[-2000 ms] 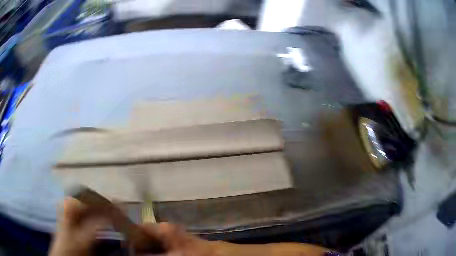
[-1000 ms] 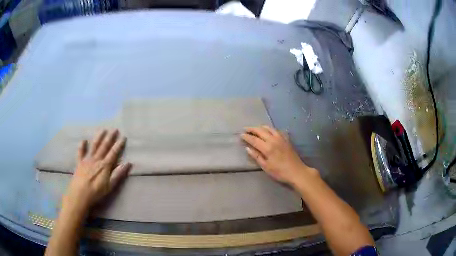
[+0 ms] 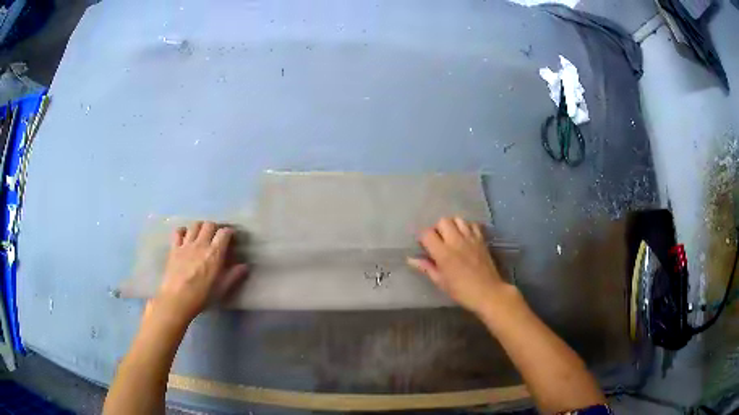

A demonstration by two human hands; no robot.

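A grey-beige garment panel with a stepped far edge lies on the ironing table. A lengthwise ridge crosses it. My left hand rests on its left part, fingers bent and thumb out to the right. My right hand rests on its right part, fingers bent and thumb to the left. Blur hides whether either hand pinches the cloth. A long tan strip lies along the table's near edge, separate from the panel, partly behind my forearms.
The padded table fills most of the view. An iron with a red handle stands at the right. Dark-handled scissors lie by a white scrap at the far right. A blue crate edge shows at the left.
The panel's near flap, visible a second ago, no longer shows beyond the fold line. Both hands have changed from flatter, spread fingers to bent fingers. The view has shifted.
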